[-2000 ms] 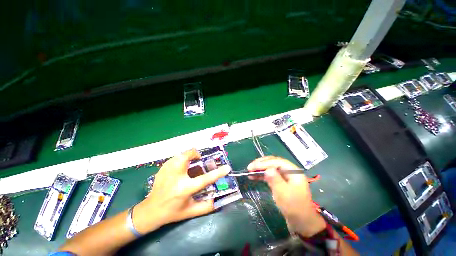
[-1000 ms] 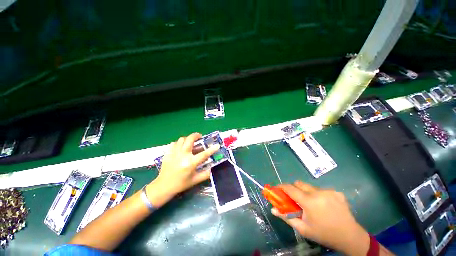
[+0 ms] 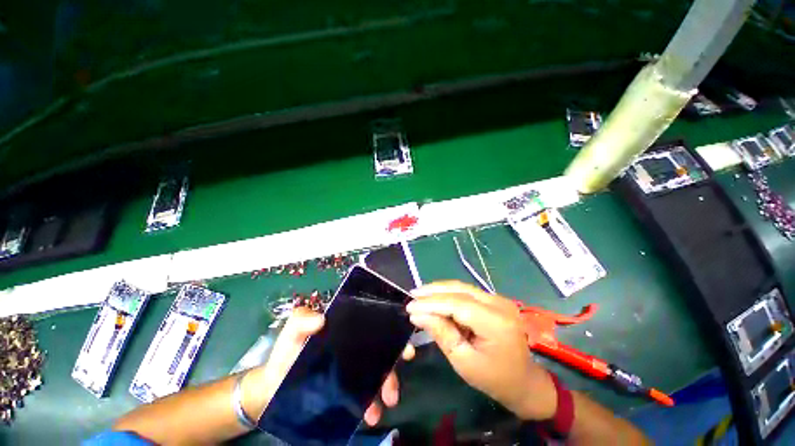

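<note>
A phone unit (image 3: 336, 366) is tilted in front of me with its glossy black screen facing up. My left hand (image 3: 301, 344) holds it from beneath and at its left edge, with fingertips showing past the right edge. My right hand (image 3: 475, 340) is at the phone's upper right corner, thumb and fingers pinched together. Whether it grips the corner or something small cannot be told. The orange-red air blow gun (image 3: 558, 335) lies on the mat, right of my right hand. The white-bordered dark panel (image 3: 390, 261) is partly hidden behind the phone.
Open phone units lie at left (image 3: 179, 344) and right (image 3: 558, 253) on the green mat. Small components (image 3: 19, 366) are heaped far left. Red bits (image 3: 403, 224) lie on the white rail (image 3: 288, 244). More units lie on the conveyor (image 3: 279, 187). A black tray (image 3: 689, 235) and wrapped post (image 3: 628, 131) stand at right.
The phone unit has turned from open back to screen up and come nearer. My right hand has let go of the blow gun, now on the mat, and moved to the phone's corner.
</note>
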